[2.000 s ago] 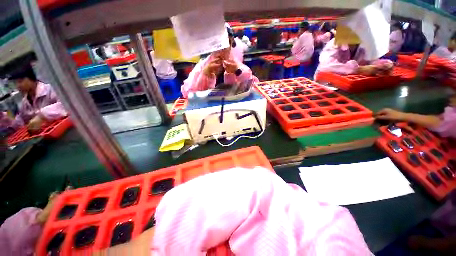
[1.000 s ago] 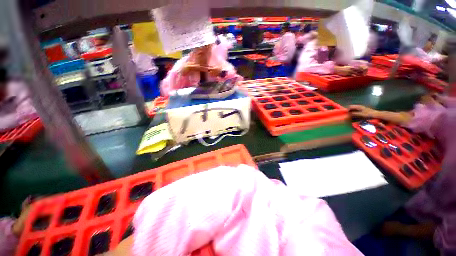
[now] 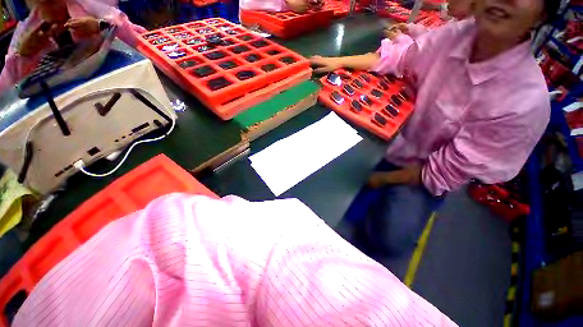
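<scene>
A red-orange tray lies nearest me at the lower left, partly covered by my pink striped sleeve. Its visible upper pockets hold nothing. One black watch-like unit sits in a pocket at the left edge. The sleeve fills the bottom middle. Neither my left hand nor my right hand shows; the sleeve and the picture's edge cut them off.
Stacked trays of black units stand on a green slab. White paper lies on the bench. A beige box with a white cable stands left. A seated person is beside another tray.
The view has swung right and down. The box and trays appear further left, the neighbouring person shows more fully, and most filled pockets of my tray and the hand at far left are out of view.
</scene>
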